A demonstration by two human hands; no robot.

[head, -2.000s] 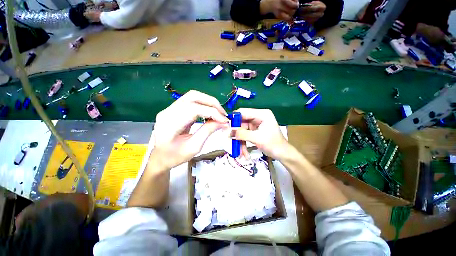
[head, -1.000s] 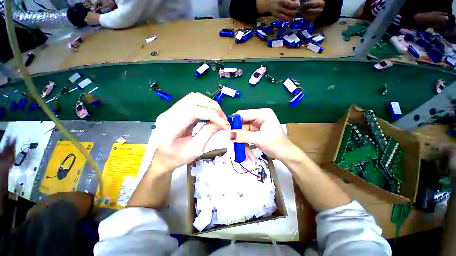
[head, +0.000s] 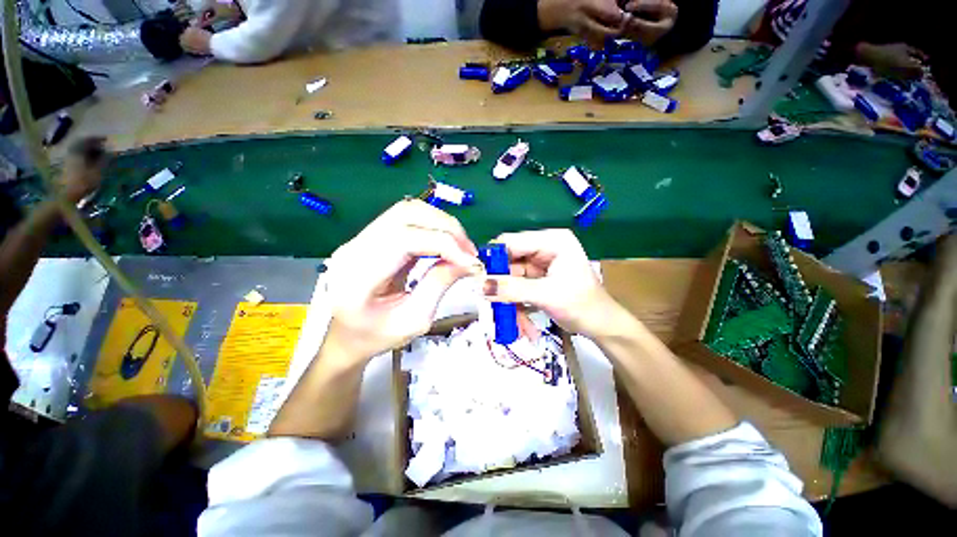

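Note:
A blue battery (head: 505, 321) is upright between my hands, above the box of stickers (head: 397, 420). My right hand (head: 546, 275) grips the battery from the right with thumb and fingers. My left hand (head: 404, 275) is at its left side, fingertips pinched at the battery's edge; a small white piece seems to be at the fingertips, but it is hard to make out. Thin red and dark wires run from the battery's lower end to a small circuit board (head: 553, 368), which hangs over the white stickers (head: 488, 404).
The green conveyor belt (head: 693, 199) ahead carries batteries and pink housings (head: 511, 159). A box of circuit boards (head: 866, 346) stands right; printed packaging sheets (head: 257, 362) lie left. People sit across the belt and at both sides; a neighbour's hand (head: 82, 168) is over the belt at left.
The items on the belt have shifted left. The battery in my right hand has tipped slightly, and its board hangs further right. A neighbour's arm has come in at left and another at right.

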